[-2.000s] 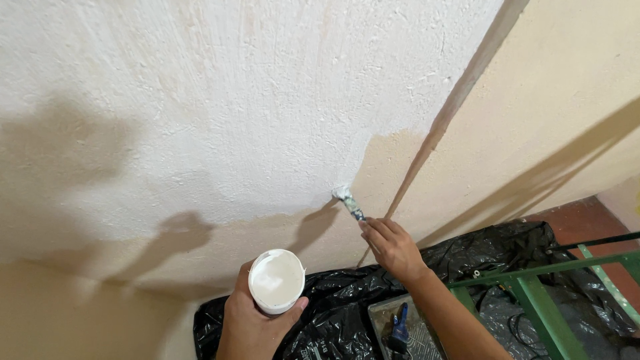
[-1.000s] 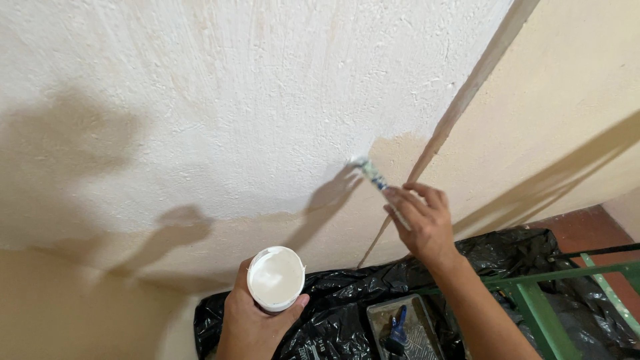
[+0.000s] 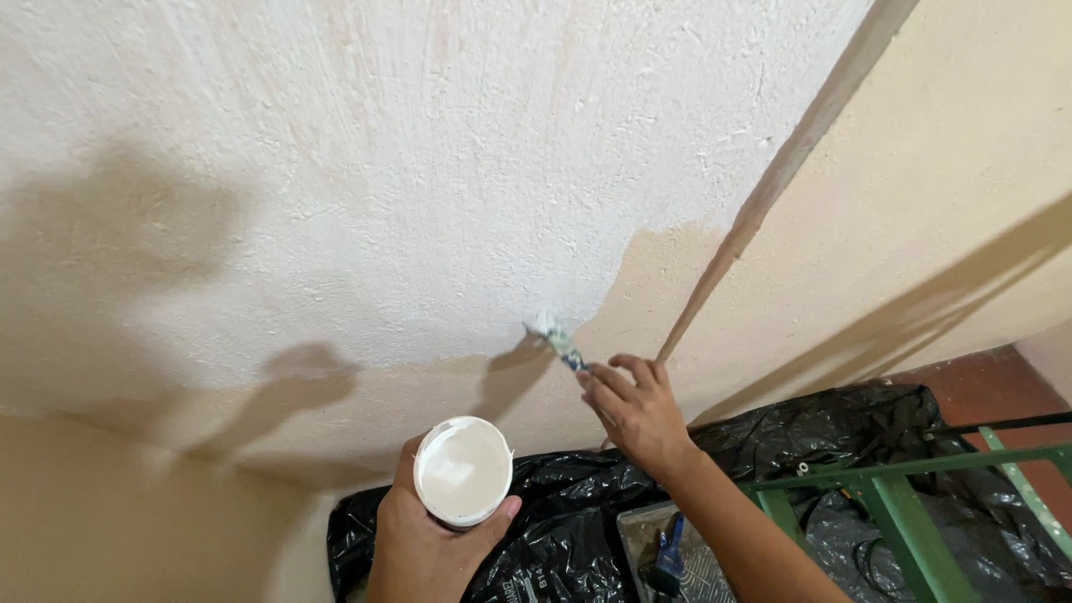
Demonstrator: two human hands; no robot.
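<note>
My left hand (image 3: pixel 435 536) grips a white plastic tub (image 3: pixel 463 471) with white paint inside, its mouth facing up. Up and to the right of it, my right hand (image 3: pixel 641 410) holds a paint-smeared paintbrush (image 3: pixel 563 342) by the handle. The white-coated bristles are at the textured wall (image 3: pixel 419 209), near the lower edge of its white-painted area. Below that edge and to its right, beige wall (image 3: pixel 662 276) shows. The shadow of the brush falls on the wall just below the bristles.
Black plastic sheeting (image 3: pixel 578 519) lies along the wall's foot. On it rests a paint tray (image 3: pixel 641 548) with a blue-handled brush (image 3: pixel 670 553). A green metal ladder (image 3: pixel 913 528) stands at lower right, near reddish floor (image 3: pixel 980 389). A brownish vertical strip (image 3: pixel 754 209) divides the wall.
The right hand with the brush moved up and right between the earlier frames, then came down and left. The left hand keeps hold of the tub in about the same place.
</note>
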